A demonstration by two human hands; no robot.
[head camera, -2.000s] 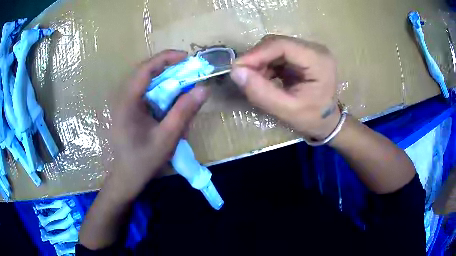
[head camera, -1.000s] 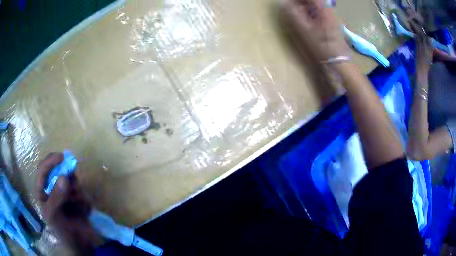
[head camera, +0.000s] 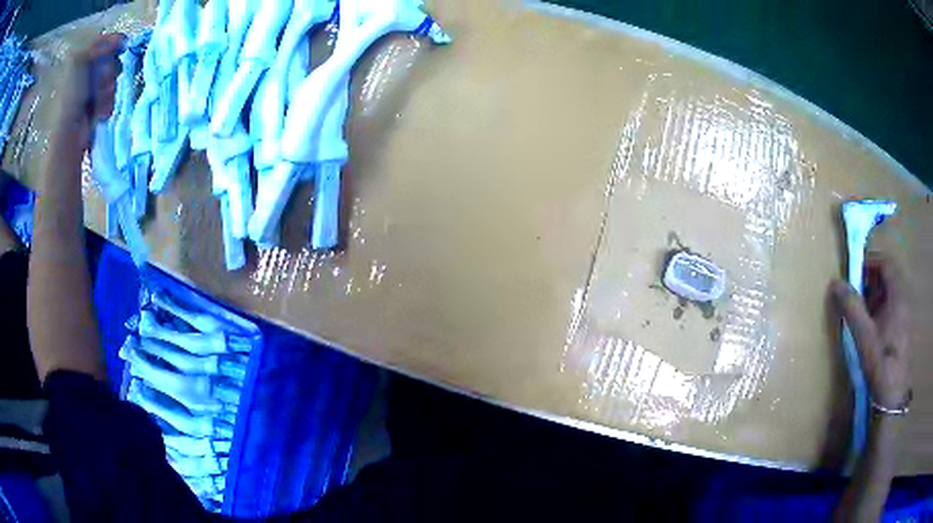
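Several pale blue-white moulded limb parts [head camera: 317, 112] lie in a fanned row at upper left. My left hand [head camera: 97, 87] is at the row's left end, closed around a similar part [head camera: 110, 169] that hangs down towards the table edge; the fingers are blurred. My right hand [head camera: 878, 327] is at the far right, with thumb and fingers around the shaft of another pale part [head camera: 857, 230], its knobbed end upward. A small white-rimmed dish [head camera: 695, 277] stands right of the middle, with dark spots around it. No stick shows in either hand.
A blue crate [head camera: 246, 409] with stacked pale parts is below the table edge at lower left. The tan table [head camera: 481, 184] has a curved edge and shiny film. A dark green surface [head camera: 818, 61] lies beyond it. More pale parts [head camera: 12, 77] show at the far left.
The view has swung left and then shows both table sides. My left hand has moved to the far left end of the row. My right hand is now around the part at the right.
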